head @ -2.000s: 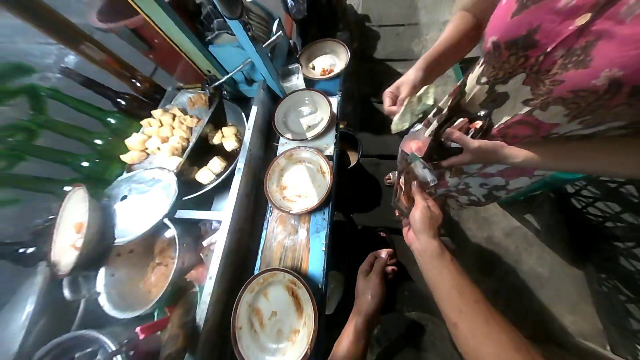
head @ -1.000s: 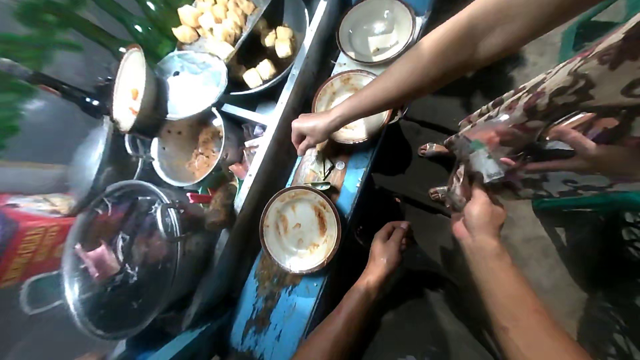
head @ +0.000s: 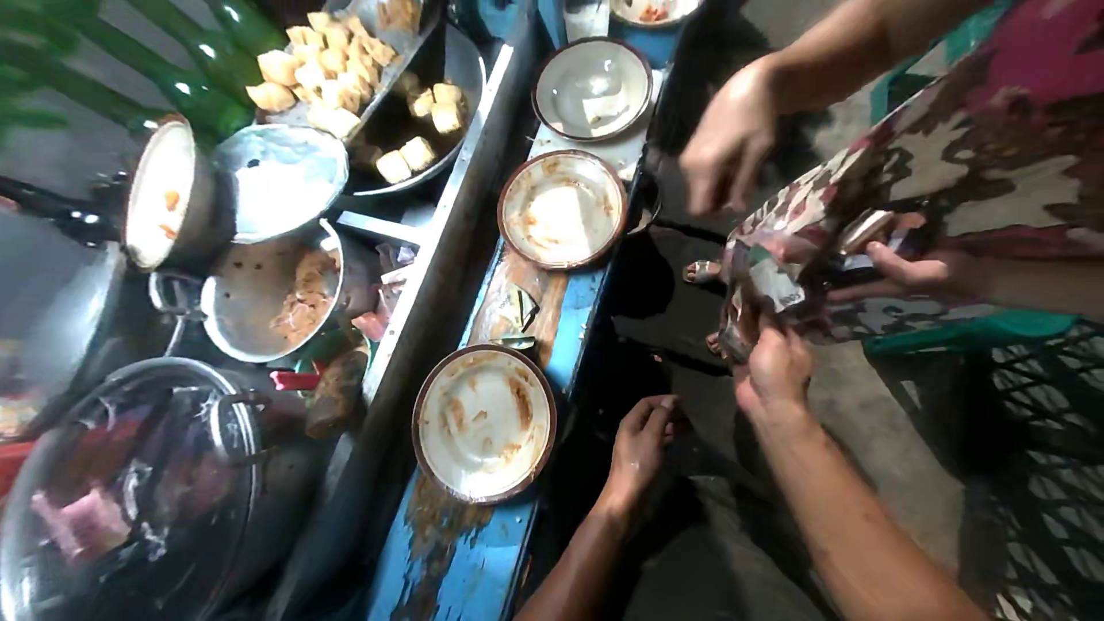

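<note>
My left hand hangs right of the bench with its fingers curled; whether it holds anything is not visible. My right hand grips a crumpled clear plastic pouch with something pale inside. Close beside the pouch is another person's hand with small dark and pale items. That person's other hand is blurred above the floor, right of the plates. A sauce-stained enamel plate is the plate nearest my left hand. Small dark-green and pale folded pieces lie on the bench beyond it.
More brown-rimmed plates line the narrow blue bench. Left of its raised metal edge stand a wok of fried pieces, a metal pot and a large glass-lidded pot. A black plastic crate is at the right.
The other person's arm reached across to the bench between the plates one second ago and has drawn back to the right. Small folded pieces now lie where the bench was bare two seconds ago.
</note>
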